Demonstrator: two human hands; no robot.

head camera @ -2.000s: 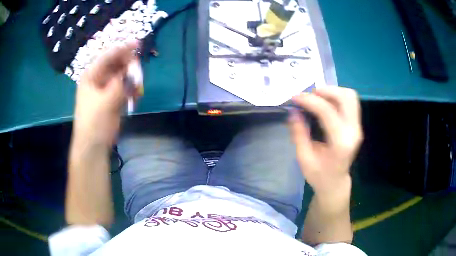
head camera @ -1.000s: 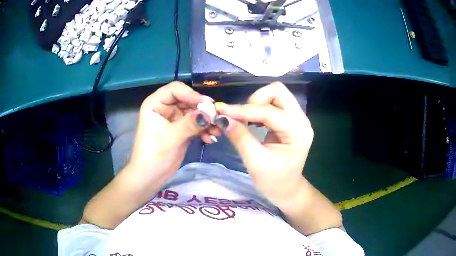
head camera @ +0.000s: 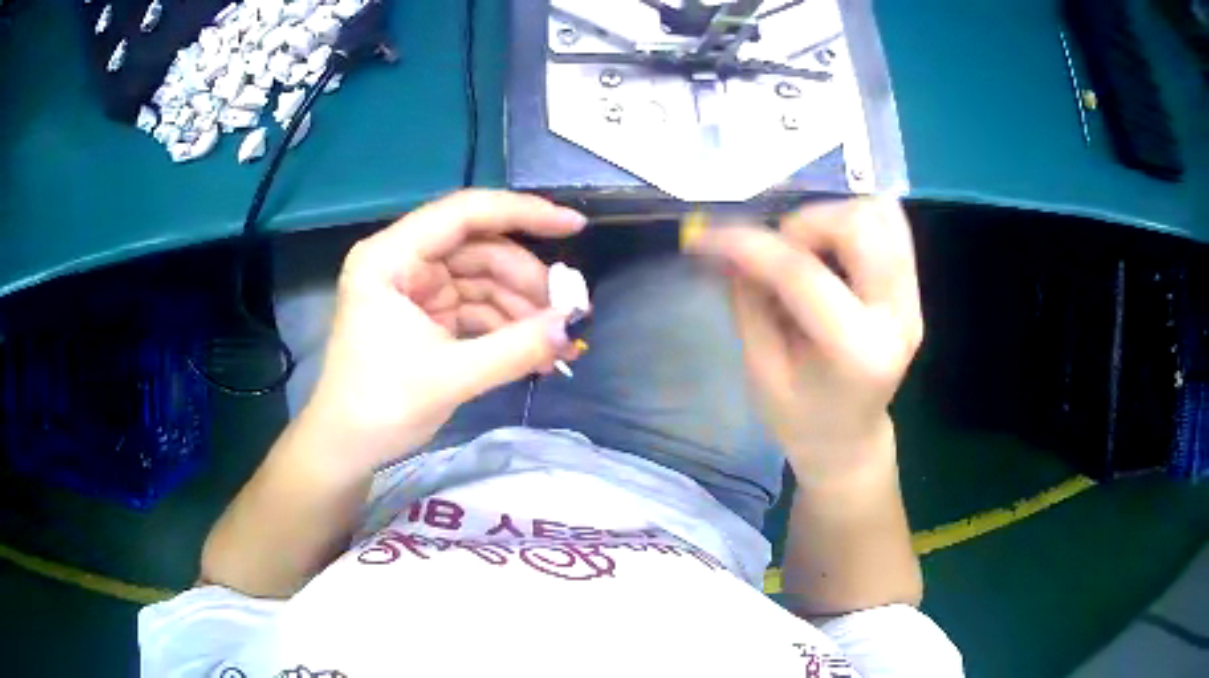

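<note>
My left hand (head camera: pixel 458 298) holds a small white plastic housing (head camera: pixel 568 288) at its fingertips, above the lap. A small yellow spot and a white tip show just below the housing by the thumb. My right hand (head camera: pixel 822 311) is apart from it, to the right, near the front edge of the bench fixture (head camera: pixel 530 139). It is blurred, with yellow at the index fingertip; whether it holds something tiny cannot be told. The fixture's pale metal top plate (head camera: pixel 703 152) has dark crossing bars.
A loose pile of white housings (head camera: pixel 239 80) lies at the upper left beside a black tray (head camera: pixel 130 60). A black cable (head camera: pixel 272 166) hangs over the bench edge. A second black tray (head camera: pixel 1127 99) and a thin stick (head camera: pixel 1074 86) lie at the right. Blue crates (head camera: pixel 113 411) stand below.
My hands came together at the housing above the lap, then parted. My right hand has moved right and up from the housing, which stays in my left hand. The fixture shows higher in view than at first.
</note>
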